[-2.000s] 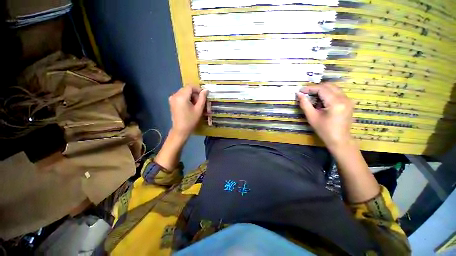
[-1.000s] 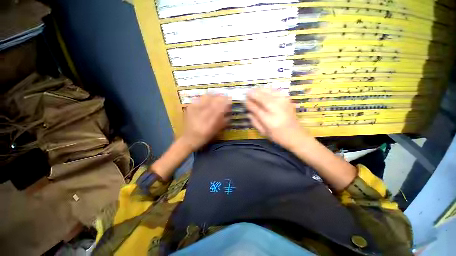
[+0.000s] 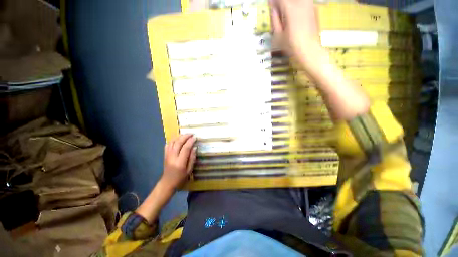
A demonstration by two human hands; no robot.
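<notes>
The yellow loading board (image 3: 161, 90) lies in front of me, tilted slightly. Several white zippers (image 3: 216, 118) fill its rows on the left half, flat and side by side. The lowest rows (image 3: 241, 171) are dark and unfilled. My left hand (image 3: 180, 159) rests on the board's lower left edge, fingertips at the left end of the lowest filled row, with nothing visible in it. My right hand (image 3: 295, 24) is blurred near the board's top, partly cut off by the picture's upper edge; whether it holds something is hidden.
Another white strip (image 3: 349, 38) lies at the board's upper right. Brown fabric goods (image 3: 65, 170) are piled on the left. A crinkled clear plastic bag (image 3: 320, 217) shows below the board. A pale blue surface (image 3: 449, 125) stands at the right edge.
My right hand has left the lower rows and moved up to the board's top. My left hand has moved to the left edge. The view has shifted, showing more of the board's top.
</notes>
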